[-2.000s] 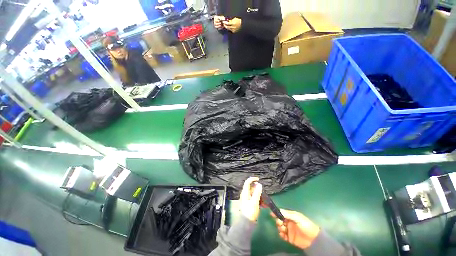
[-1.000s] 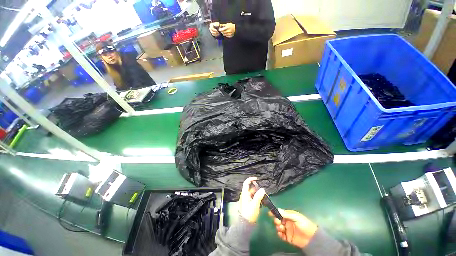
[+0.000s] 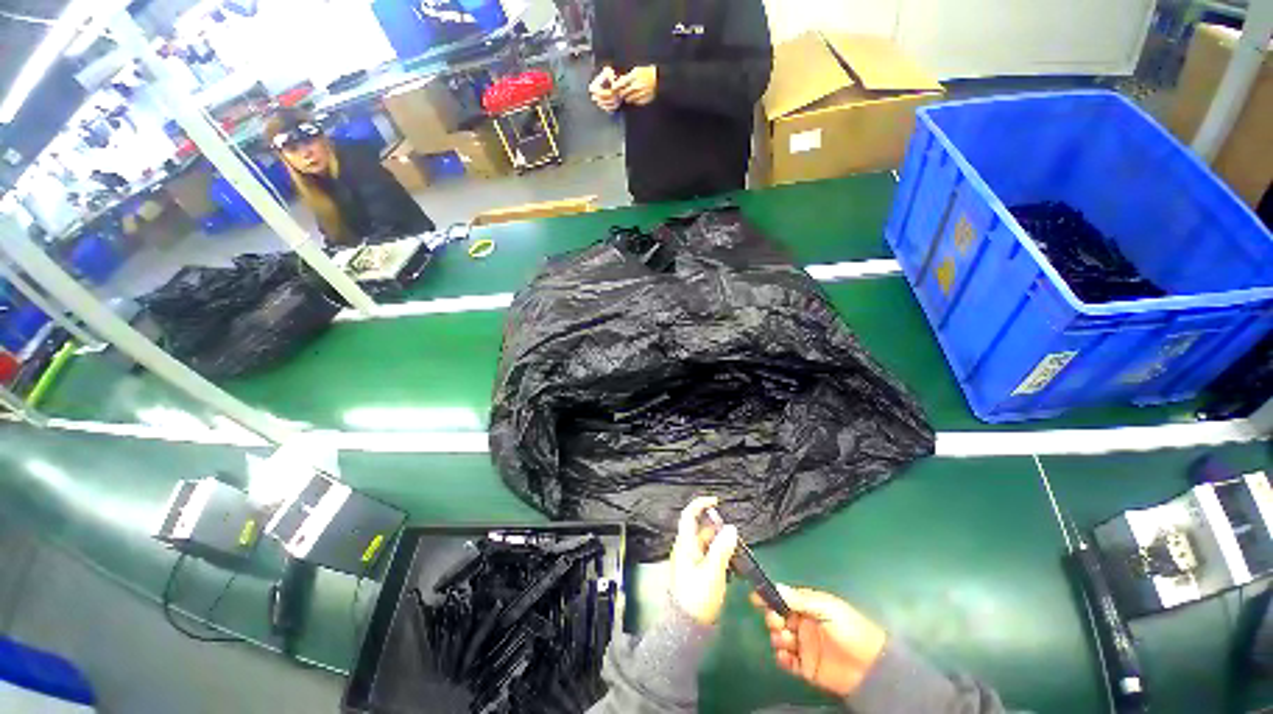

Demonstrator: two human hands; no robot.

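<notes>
My left hand [image 3: 701, 562] holds the upper end of a slim black plastic part [image 3: 755, 573]. My right hand [image 3: 821, 637] holds its lower end. The part slants down to the right, just in front of the open black plastic bag [image 3: 670, 314]. Black parts show dimly inside the bag's mouth. A black tray [image 3: 380, 622] full of loose black parts [image 3: 510, 621] lies to the left of my left hand.
A blue crate [image 3: 998, 328] with black parts stands at the right. A bench device [image 3: 1187, 547] and a black stick-shaped tool [image 3: 1107, 628] lie right of my hands. Grey-white boxes [image 3: 331, 523] sit left of the tray. Two people are across the bench; a carton [image 3: 852, 112] stands behind.
The view has shifted slightly. Both hands keep nearly the same hold on the black part. The standing person's hands across the bench have moved a little.
</notes>
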